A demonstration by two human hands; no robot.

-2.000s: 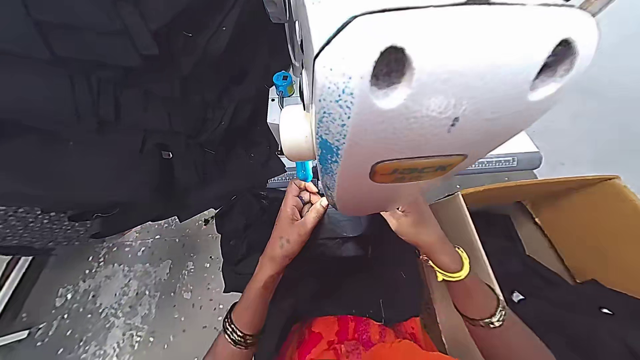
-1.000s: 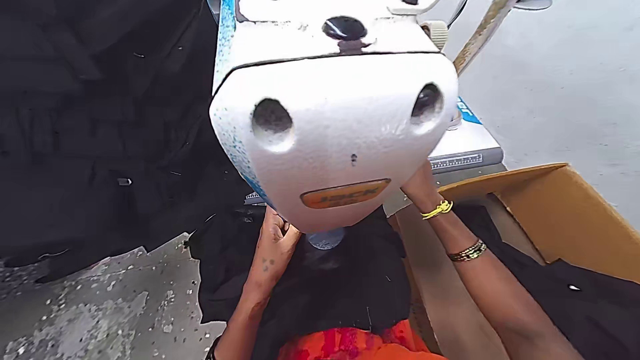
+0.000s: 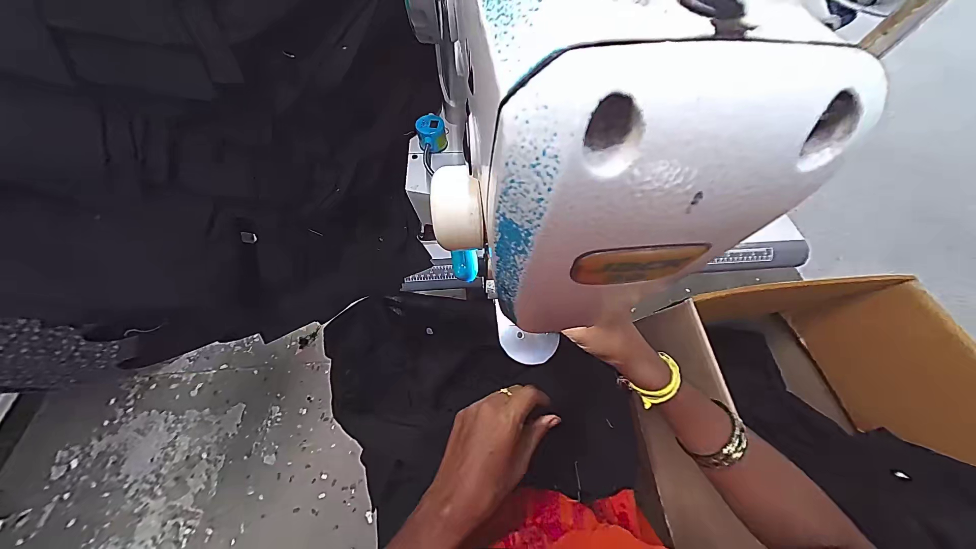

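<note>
A white industrial sewing machine head [image 3: 686, 175] fills the upper middle, speckled blue on its side. Below it, black fabric [image 3: 412, 389] lies over the work surface and toward my lap. My left hand [image 3: 496, 435] rests on or just over this fabric, fingers curled; whether it pinches the cloth cannot be told. My right hand [image 3: 610, 335] is beside the lower edge of the machine head, its fingers mostly hidden behind it. A clear round guard [image 3: 528, 345] shows between the hands, under the head. A cream knob [image 3: 456, 207] sits on the machine's left side.
A cardboard box [image 3: 877, 343] with black cloth [image 3: 808, 435] inside stands at the right. A large heap of black fabric [image 3: 191, 168] covers the upper left. The worn grey surface [image 3: 175, 450] at lower left is strewn with bits. A ruler scale [image 3: 743, 255] shows behind the head.
My left hand has moved back from beside the machine's needle area toward my lap. My right hand stays by the machine head. The view has shifted.
</note>
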